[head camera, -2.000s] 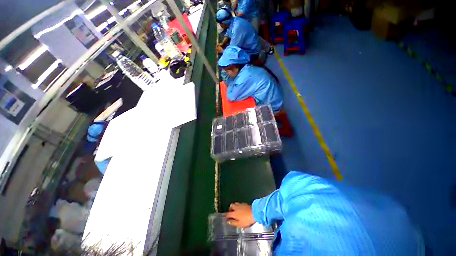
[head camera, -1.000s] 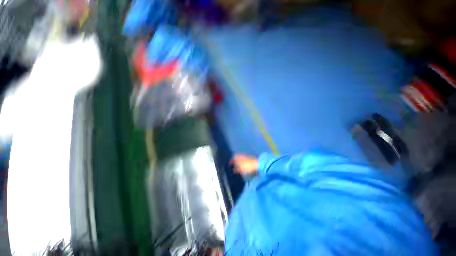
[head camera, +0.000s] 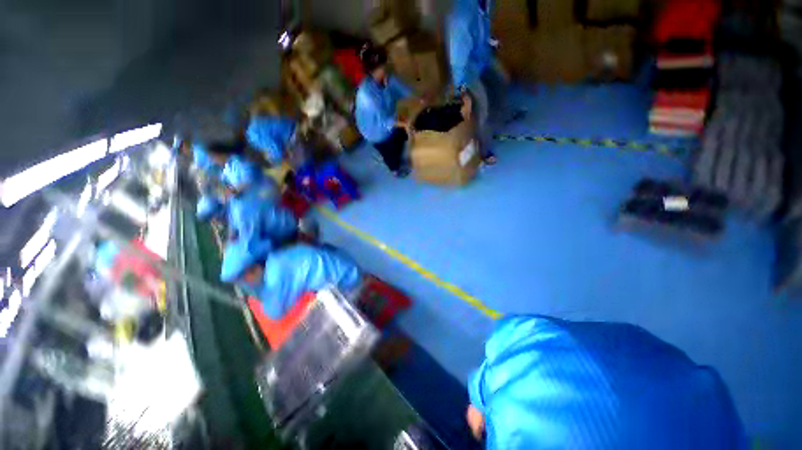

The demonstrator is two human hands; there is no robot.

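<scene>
A stack of clear blister trays (head camera: 318, 352) lies on the dark green bench top (head camera: 356, 413), in front of a seated worker. Another shiny clear edge (head camera: 411, 439) shows at the bottom rim, mostly cut off. My right arm in a blue sleeve fills the lower right. Only a sliver of my right hand (head camera: 476, 421) shows past the cuff; its fingers are hidden. It is apart from the tray stack. My left hand is out of the picture.
Workers in blue (head camera: 308, 274) sit along the line. A raised white surface (head camera: 154, 387) is at left. Two people are by an open carton (head camera: 444, 156). A dark tray stack with a white slip (head camera: 675, 204) is on the blue floor, near red stacks (head camera: 681, 66).
The view has swung right and up, showing more floor, the carton and floor stacks. My right hand, earlier on the near trays, is off them. The near trays have mostly left the view.
</scene>
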